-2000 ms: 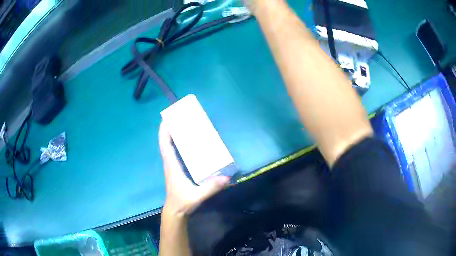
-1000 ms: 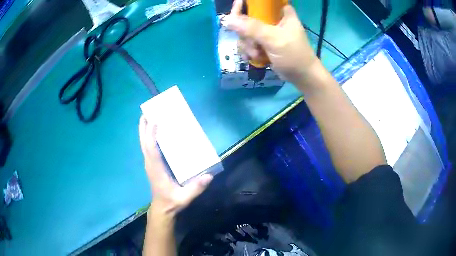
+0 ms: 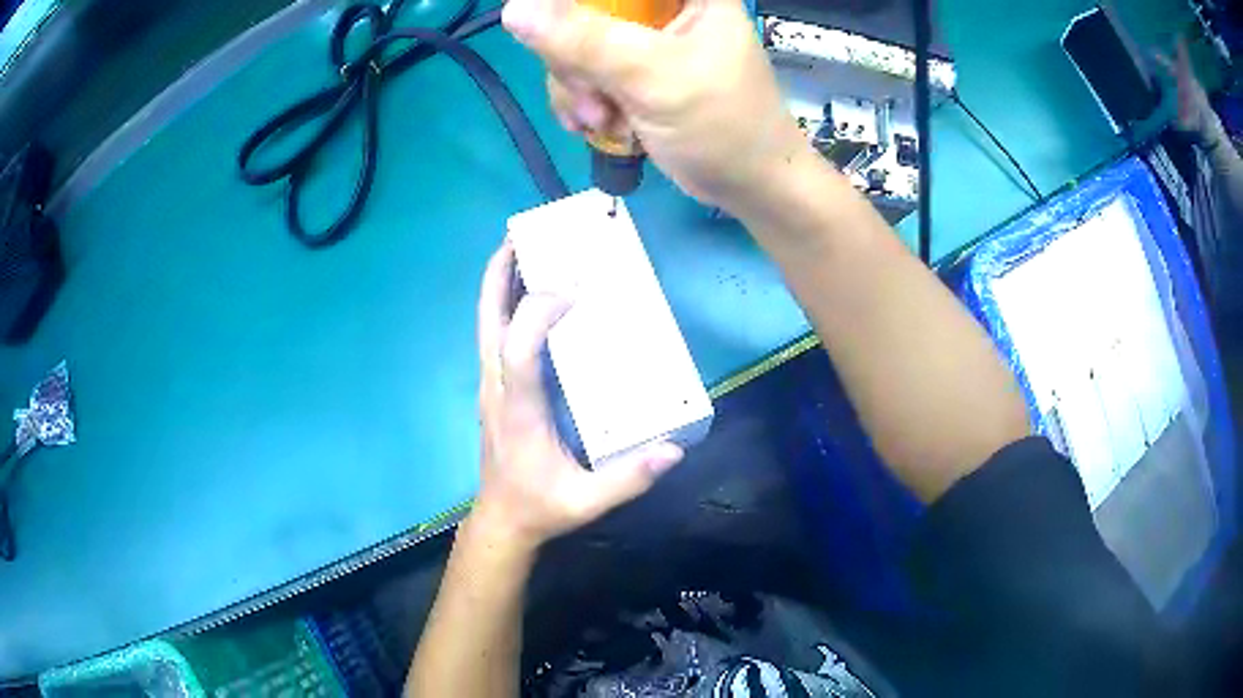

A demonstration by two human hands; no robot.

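The closed housing with its white cover [image 3: 614,327] lies tilted at the bench's front edge. My left hand [image 3: 532,423] grips it from the left and near end, one finger on the cover. My right hand [image 3: 668,102] holds the orange electric screwdriver [image 3: 618,153] upright. Its dark nose is at a corner of the cover's far end; whether the tip touches is hard to tell. Small screw holes show at the near end. The black power cord [image 3: 498,102] runs from the far end to a tied coil.
The screw feeder [image 3: 859,130] stands beyond my right forearm, with a black hanging cable [image 3: 924,164] crossing it. A blue crate [image 3: 988,293] with white covers is at right, a green crate [image 3: 246,661] at lower left. A crinkled bag [image 3: 52,406] lies left. Another person's hand [image 3: 1190,96] shows at far right.
My right hand first reached away empty-looking, then held the screwdriver by the feeder. It has now moved left to the cover's far end. A left finger has moved onto the cover.
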